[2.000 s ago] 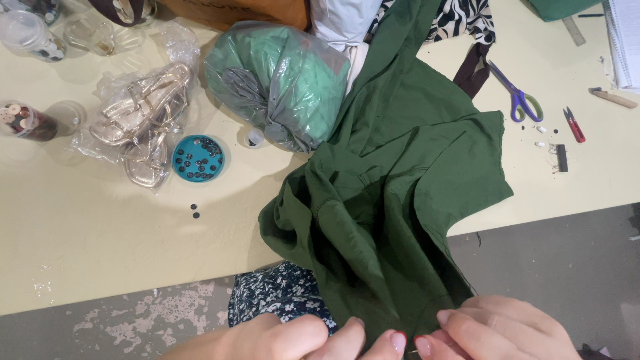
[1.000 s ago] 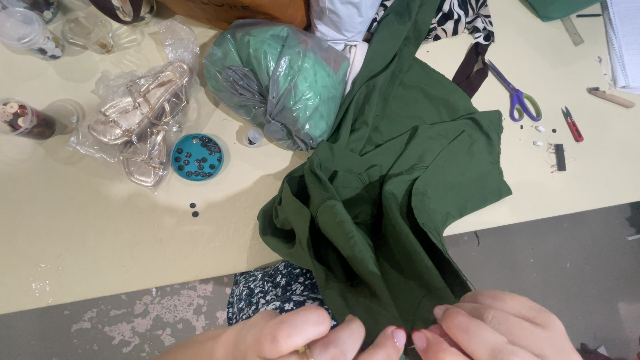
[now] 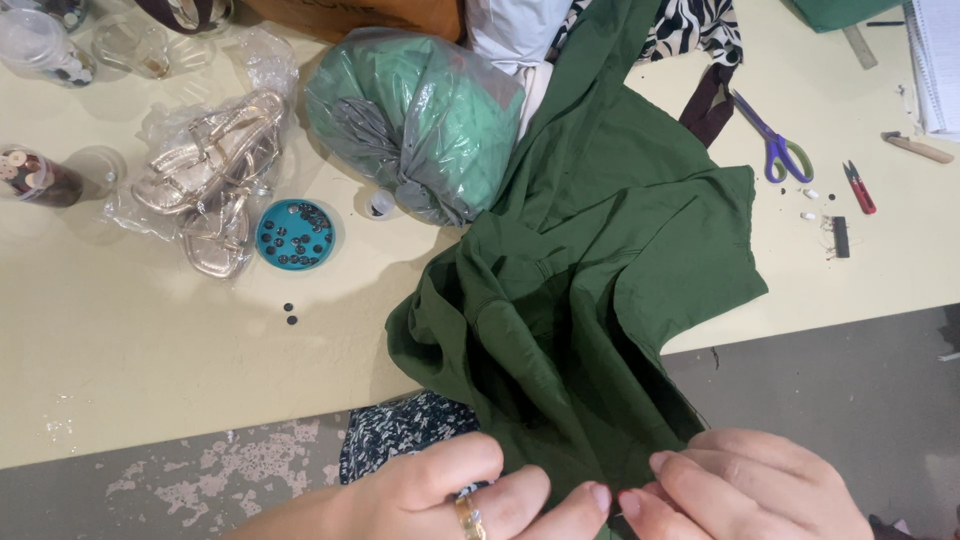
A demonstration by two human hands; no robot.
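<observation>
A dark green cloth garment (image 3: 570, 300) spreads over the table edge and hangs down toward me. At the bottom of the view, my left hand (image 3: 465, 495), with a ring on one finger, grips the garment's lower part. Close beside it, my right hand (image 3: 742, 487) pinches the same cloth, the fingertips of both hands nearly touching. A thin light thing, perhaps a needle or thread, shows faintly between them. The cloth at the fingertips is partly cut off by the frame. Dark buttons lie in a teal round lid (image 3: 295, 234), and two loose dark buttons (image 3: 290, 313) lie below it.
On the cream table (image 3: 187, 345) are gold sandals in plastic (image 3: 217, 172), a bag of green fabric (image 3: 420, 120), a jar of buttons (image 3: 37, 178), purple-handled scissors (image 3: 780, 150), red thread snips (image 3: 859, 187), a seam-ripper-like wooden-handled tool (image 3: 919, 148) and a spiral notebook (image 3: 934, 67).
The fingers of my left hand have shifted slightly, and the ring shows more fully than before. Both hands remain at the lower part of the green garment.
</observation>
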